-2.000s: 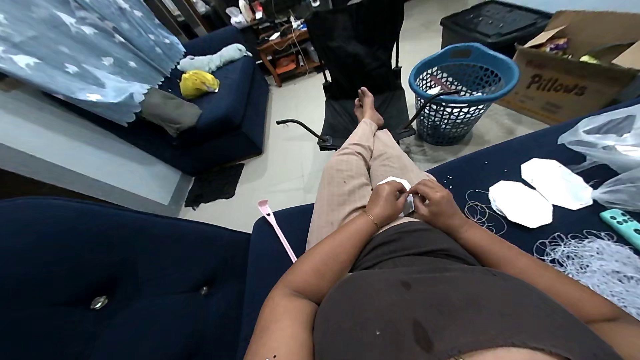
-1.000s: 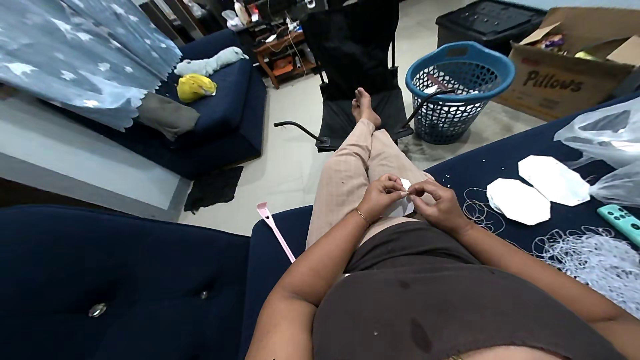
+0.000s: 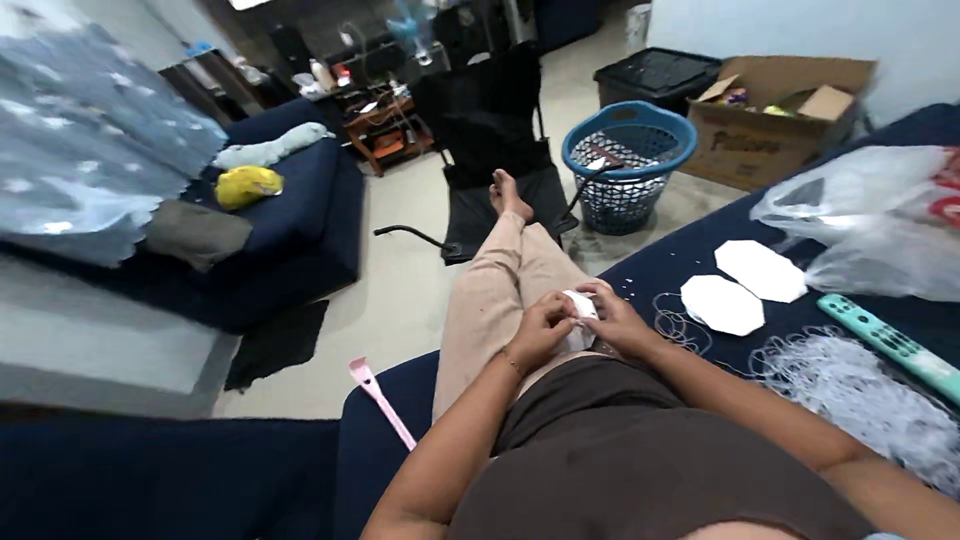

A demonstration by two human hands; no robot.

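Note:
Over my lap, a small white piece point(image 3: 582, 306), perhaps paper or thin card, is held between my two hands. My left hand point(image 3: 546, 330) pinches its left side, with fingers curled. My right hand point(image 3: 616, 319) grips its right side, thumb and fingers close to the left fingertips. Part of the piece is hidden behind the fingers. On the dark blue sofa to the right lie two white octagonal pieces point(image 3: 721, 304), point(image 3: 760, 270), a loose coil of thin cord point(image 3: 681, 327) and a heap of white string point(image 3: 855, 397).
A teal-covered remote control point(image 3: 892, 337) and clear plastic bags point(image 3: 885, 217) lie at the right. A pink long-handled tool point(image 3: 385, 405) rests on the sofa at my left. Ahead stand a black folding chair point(image 3: 495, 150), a blue laundry basket point(image 3: 630, 172) and an open cardboard box point(image 3: 757, 150).
The fingers of both hands have shifted around the white piece, and more of its white surface shows now than one second ago. The view has tilted up somewhat.

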